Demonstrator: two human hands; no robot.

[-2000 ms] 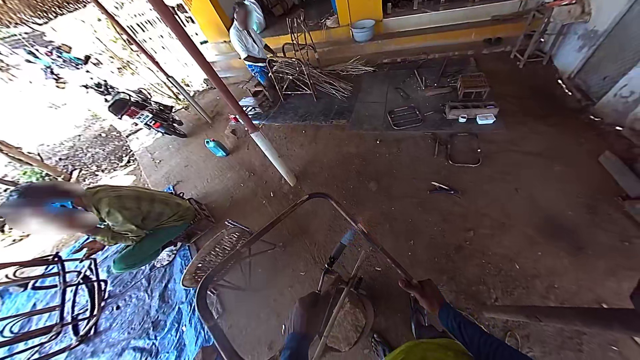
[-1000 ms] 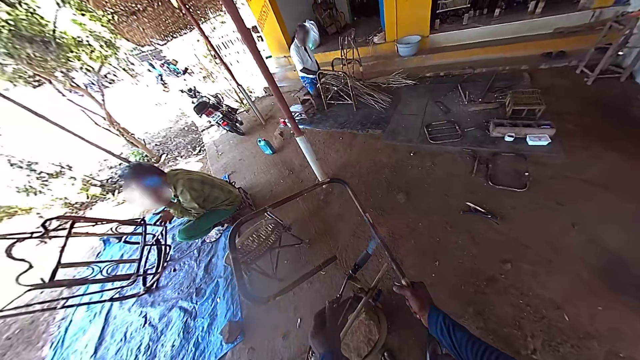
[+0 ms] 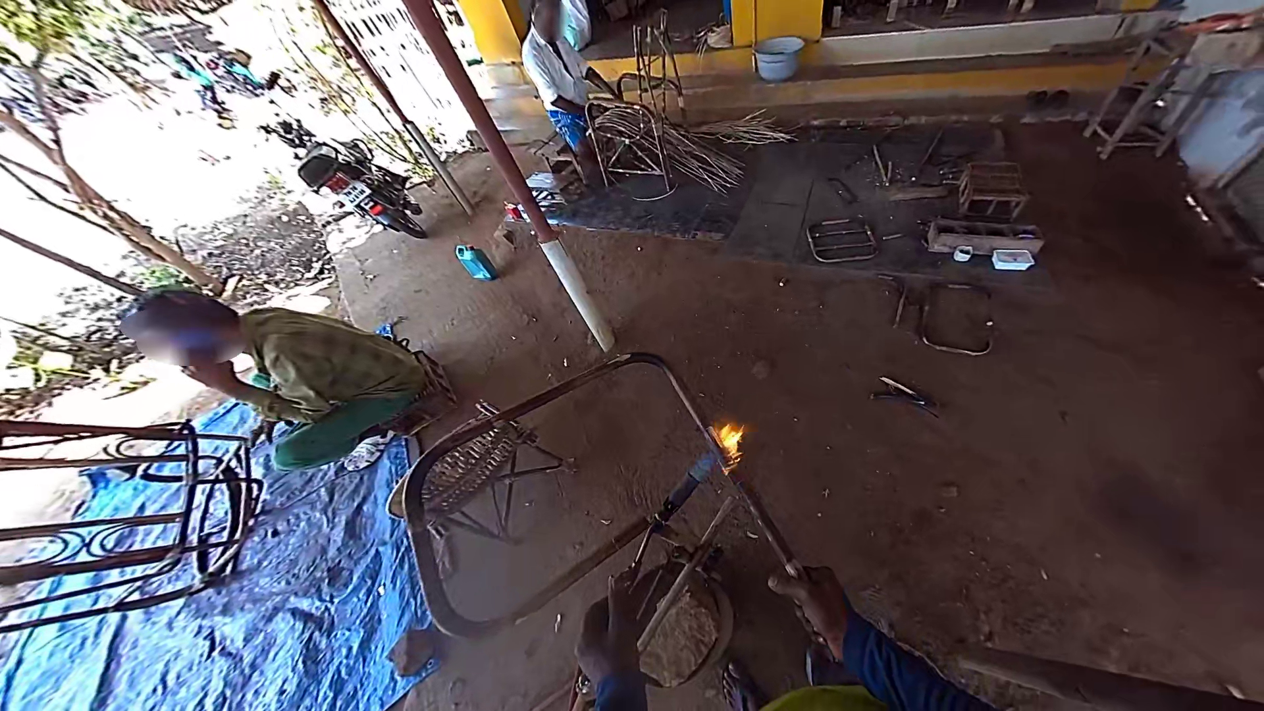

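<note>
My right hand [image 3: 818, 604] grips the end of a bent cane frame [image 3: 523, 405], a large rounded rectangle held in the air. A blowtorch [image 3: 683, 488] points up at the frame's right side, and an orange flame [image 3: 731, 444] burns where its nozzle meets the cane. My left hand [image 3: 610, 632] is at the torch's lower end, closed around its dark handle as far as I can see. Beneath, a stick [image 3: 686, 573] slants over a round block [image 3: 681, 632] near my feet.
A person [image 3: 331, 375] squats at left beside a blue tarp [image 3: 326, 553] and a cane furniture frame [image 3: 128, 513]. A woven stool [image 3: 464, 474] stands behind my frame. A post [image 3: 578, 296] rises ahead; another person [image 3: 558, 79] is near cane strips [image 3: 671, 148]. Pliers [image 3: 904, 397] lie on the ground.
An orange flame now shows at the cane, where none was plain before. The squatting person has raised a hand toward the face. My view has shifted between frames.
</note>
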